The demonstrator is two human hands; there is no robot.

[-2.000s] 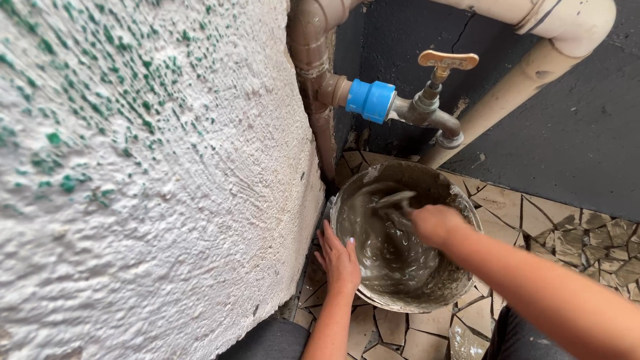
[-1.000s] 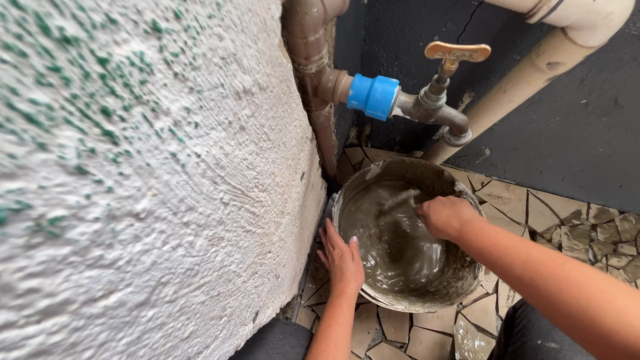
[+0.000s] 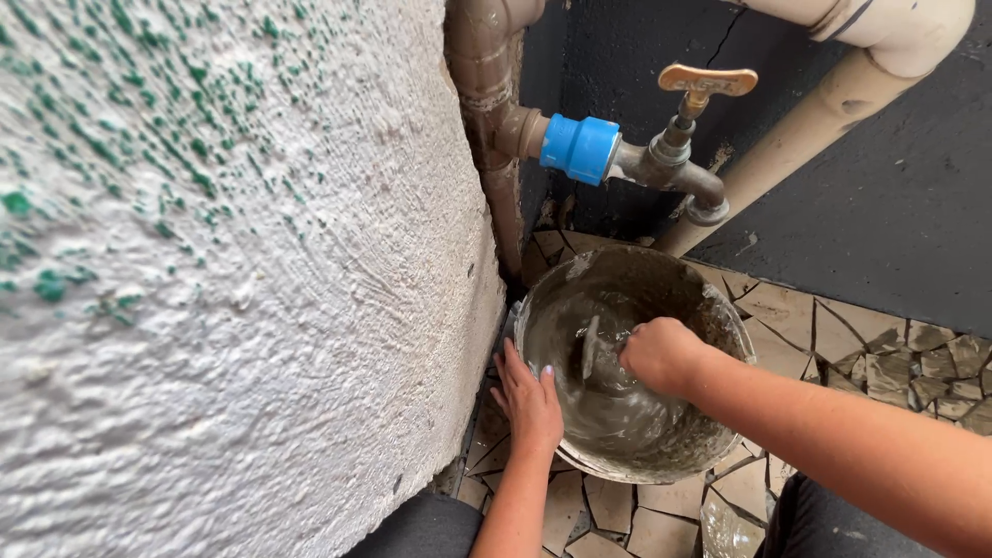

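A round bucket [image 3: 736, 325] coated in dried residue stands on the floor, with wet grey-brown mortar or a similar mix [image 3: 620, 418] inside. My right hand [image 3: 665, 356] is closed on a tool reaching into it; the tool's mortar-smeared metal part [image 3: 591, 347] shows left of the fist, and the handle is hidden in the fingers. My left hand [image 3: 531, 399] rests against the bucket's left outer side near the rim, fingers spread. Just above and behind the bucket, a metal tap [image 3: 670, 159] with a worn brass handle joins a blue pipe fitting [image 3: 580, 149].
A rough white wall [image 3: 310, 310] with green paint specks rises close on the left. Brown pipes [image 3: 484, 70] run down its edge. A beige pipe [image 3: 806, 124] slants before the dark wall [image 3: 876, 225]. Broken-tile flooring [image 3: 666, 527] surrounds the bucket; my knees are at the bottom.
My right hand has kept moving the tool through the mix, and the tool's metal part now lies farther left of the fist. My left hand stays at the bucket's side.
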